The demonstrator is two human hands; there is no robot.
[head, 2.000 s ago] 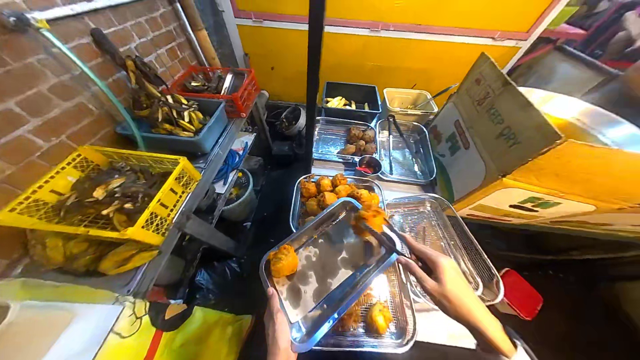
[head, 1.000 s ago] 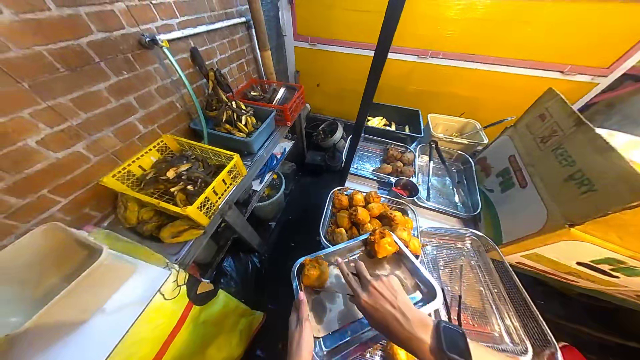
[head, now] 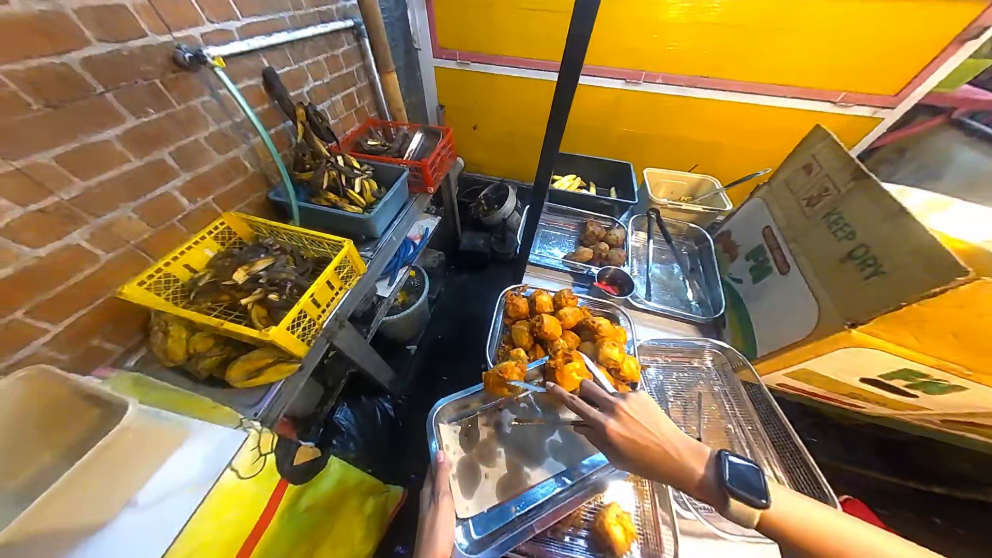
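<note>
My left hand [head: 439,508] grips the near left edge of a metal tray [head: 515,457], which is tilted and shows grease stains on its bottom. My right hand [head: 612,422], with a smartwatch on the wrist, holds metal tongs [head: 597,373] over the tray's far edge. Between the tong arms is a fried golden piece [head: 567,372]. Another fried piece [head: 504,378] lies at the tray's far left corner. Just beyond, a second tray [head: 496,322] is heaped with fried pieces [head: 546,327]. Below the tilted tray, one more fried piece [head: 612,528] sits on a wire rack.
Wire-rack trays [head: 721,418] lie to the right, beside an open cardboard box [head: 837,256]. Farther back are a tray of brown balls [head: 601,242], a small red-sauce bowl [head: 614,282] and a tray with tongs [head: 701,302]. A yellow crate [head: 310,314] of peels stands left.
The tray in my left hand has tipped toward the heaped tray, and its fried pieces have moved to its far edge. My right hand, spread over the tray a second ago, has moved there too.
</note>
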